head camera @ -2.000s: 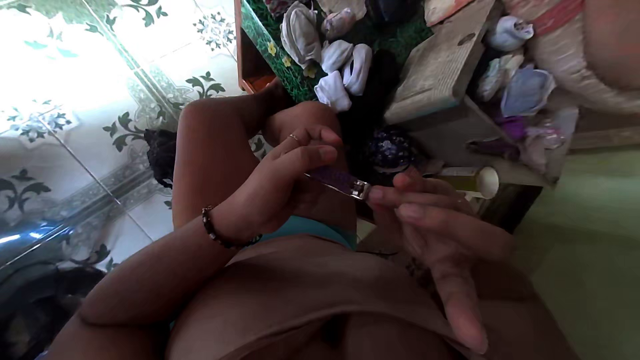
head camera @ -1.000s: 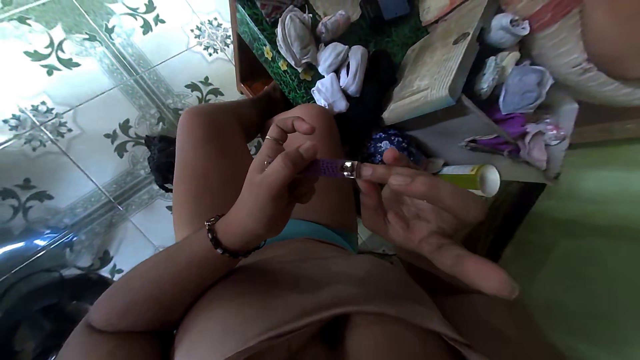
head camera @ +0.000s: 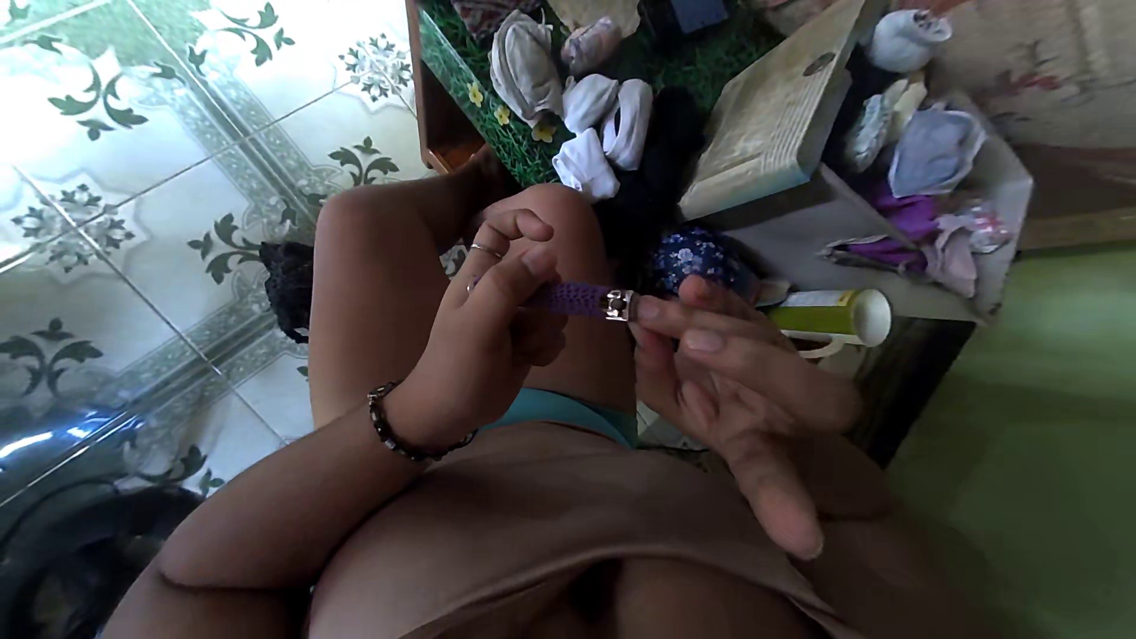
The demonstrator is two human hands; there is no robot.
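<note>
My left hand (head camera: 497,311), with rings and a dark beaded bracelet, holds what looks like a nail clipper (head camera: 581,300) with a purple textured handle and a metal head. Its thumb and curled fingers close round the handle's left end. The metal head points right and meets a fingertip of my right hand (head camera: 741,382). That hand grips nothing; its palm is partly turned up and its fingers are spread, one digit pointing down and right. Whether the jaws are around a nail cannot be told. Both hands are above my lap, in front of my bent legs.
White and grey rolled cloths (head camera: 590,106) lie on a green grass-patterned surface. Beside them are a worn pale box (head camera: 772,115) and an open carton (head camera: 1003,248) holding cloths. A green and white cup (head camera: 825,315) lies on its side at right. Patterned floor tiles (head camera: 115,293) extend at left.
The clipper has turned from a downward slant to nearly level. My right hand's fingers have shifted and spread around its metal head. My left hand still holds the handle.
</note>
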